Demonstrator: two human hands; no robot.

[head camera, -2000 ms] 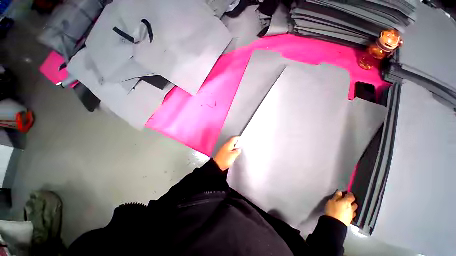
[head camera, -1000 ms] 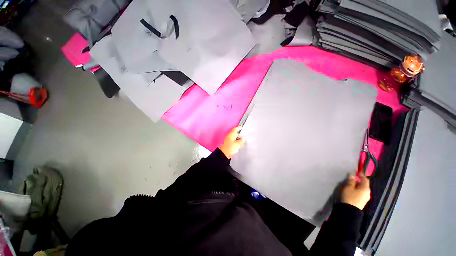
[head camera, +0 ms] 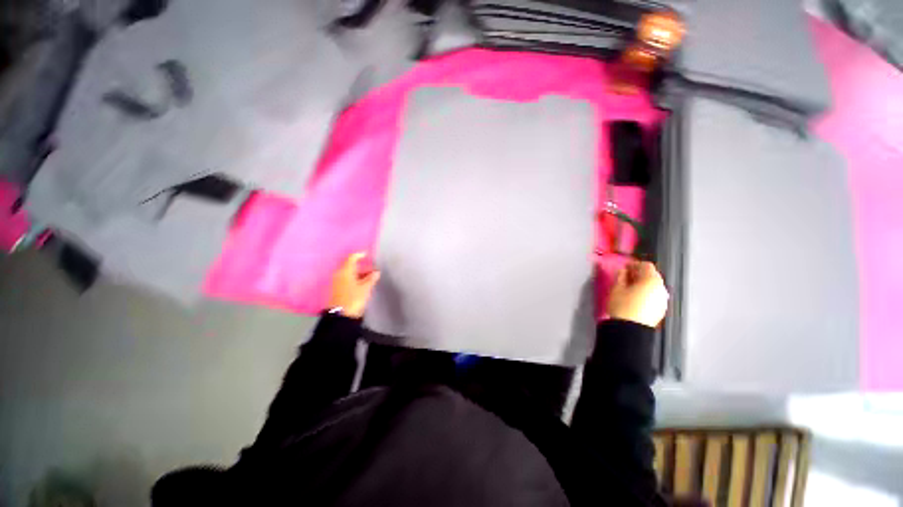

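The grey cut panel point(head camera: 485, 218) lies flat on the pink table cover point(head camera: 287, 248) in front of me, its notched edge away from me. My left hand point(head camera: 351, 287) is at the panel's left edge with fingers curled; blur hides whether it grips. My right hand point(head camera: 637, 293) is curled just right of the panel, with a little pink between them; blur hides whether it holds anything. Scissors point(head camera: 618, 234) with a red handle lie right of the panel, just above my right hand. A black phone point(head camera: 628, 152) lies above them.
The panel stack point(head camera: 772, 257) is at the right, and far stacks point(head camera: 554, 25) lie at the back. An orange bottle point(head camera: 658, 38) stands near them. Loose grey pieces point(head camera: 218, 89) with black strips point(head camera: 178, 83) cover the left. A slatted wooden pallet point(head camera: 733, 465) is at lower right.
The view has turned and shifted right. A single panel outline now lies straight in front of me, where two overlapping panels showed earlier. My right hand is now slightly apart from the panel's edge.
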